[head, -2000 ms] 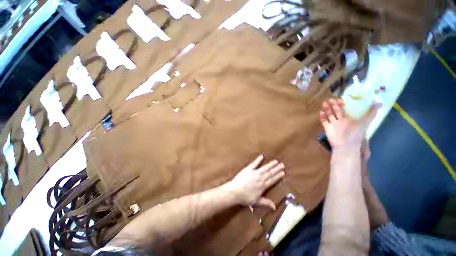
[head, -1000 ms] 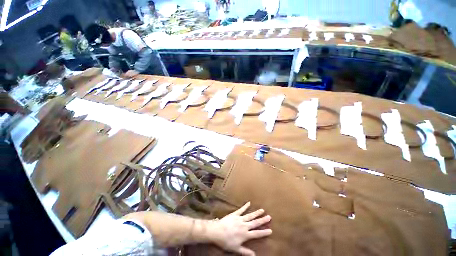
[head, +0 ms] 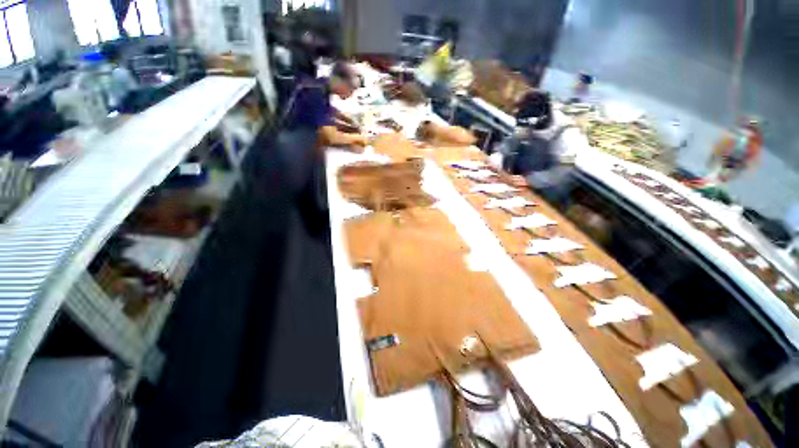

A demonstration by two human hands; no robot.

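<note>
No hand of mine shows; a pale sleeve (head: 280,432) is cut off at the bottom edge. A stack of brown bag body panels (head: 429,280) lies flat on the long white table (head: 561,350) in front of me. It has notched edges and a small black label (head: 383,342) near its lower left corner. Dark brown straps (head: 526,420) lie tangled at the near end of the stack, cut off by the bottom edge.
White winged pieces (head: 618,311) lie in a row on brown panels along the right. More brown panels (head: 381,184) lie farther up the table. People work at the far end and at the right. A slatted white rack (head: 105,175) stands left across a dark aisle.
The view has swung left and up along the table. The panel and both hands seen two seconds ago, and the left hand pressed on the panel one second ago, are out of the picture.
</note>
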